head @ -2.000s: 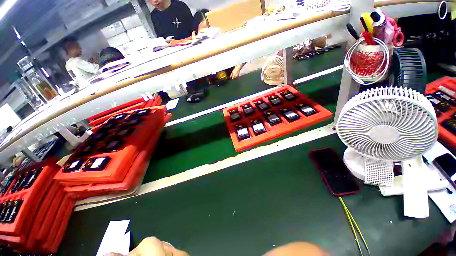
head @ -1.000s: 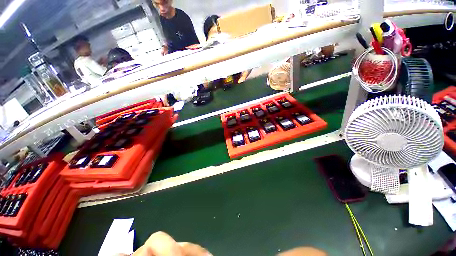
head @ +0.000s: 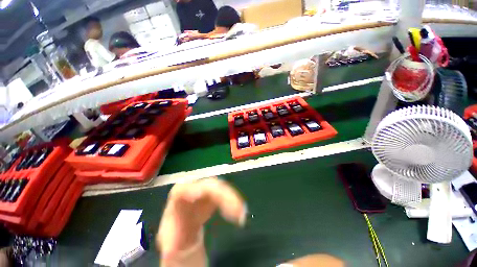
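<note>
White label sheets [head: 120, 237] lie on the dark green mat at the lower left, with a small dark edge beside them. My left hand [head: 201, 219] is raised over the mat to the right of the sheets, blurred, with fingers bent and apart; I see nothing in it. Only a sliver of my right hand [head: 314, 261] shows at the bottom edge; its fingers are hidden. A red tray [head: 285, 142] with two rows of black units lies on the green belt ahead.
Stacked red trays [head: 125, 161] with black units stand at left. A phone [head: 361, 187] and yellow tweezers [head: 374, 237] lie at right, beside a white fan [head: 422, 146]. A tool cup [head: 410, 78] is on the post. A raised shelf [head: 235, 47] crosses ahead; people are beyond it.
My left hand has risen from the bottom edge and moved forward, away from the sheets. The view has shifted, so the fan and phone appear further right. The right hand stays at the bottom edge.
</note>
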